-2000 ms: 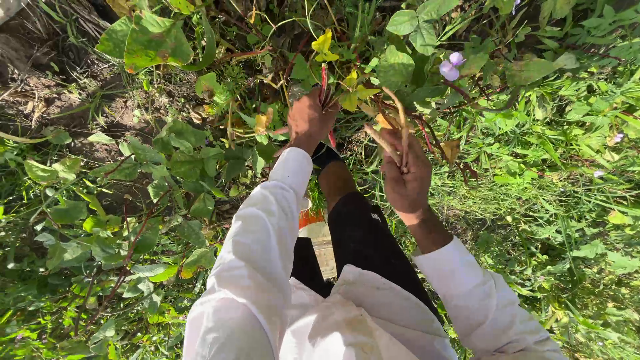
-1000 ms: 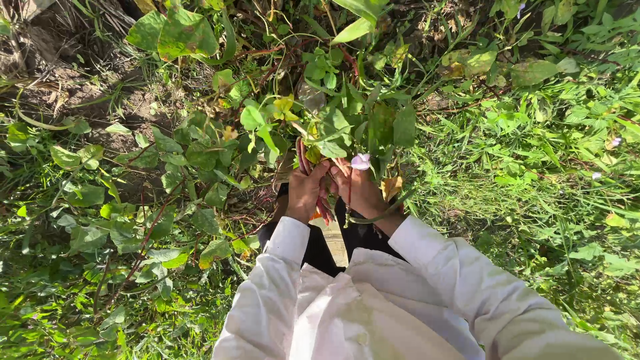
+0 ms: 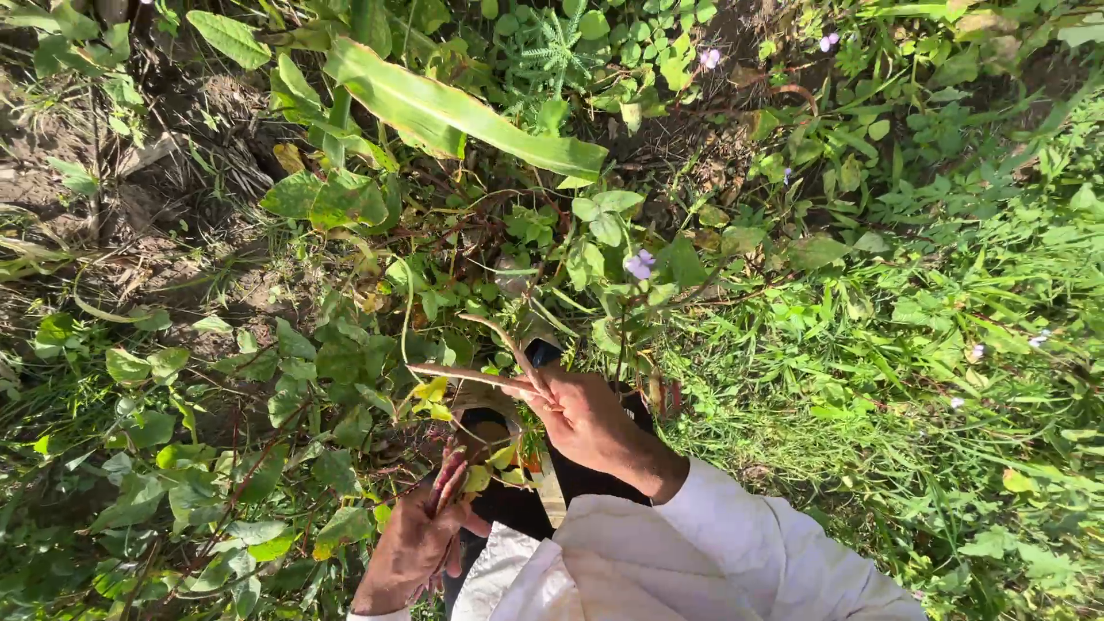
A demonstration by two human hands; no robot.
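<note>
My left hand (image 3: 418, 539) is closed around several reddish-purple bean pods (image 3: 450, 479), low in the view and left of my legs. Two or so dry tan bean pods (image 3: 470, 373) stick out from my right hand (image 3: 591, 423), which grips them by their ends in front of my dark trousers. Yellowing leaves (image 3: 431, 392) on a thin stem hang between the two hands.
Leafy bean plants (image 3: 293, 371) crowd the left and the middle. A long green blade-like leaf (image 3: 466, 112) crosses above. A lilac flower (image 3: 640, 264) stands beyond my right hand. Grass (image 3: 819, 388) covers the right side, and bare soil (image 3: 250, 297) shows at left.
My hands were together among the leaves one second ago and are now apart, the left one lower and nearer my body. The view has shifted to show more ground ahead.
</note>
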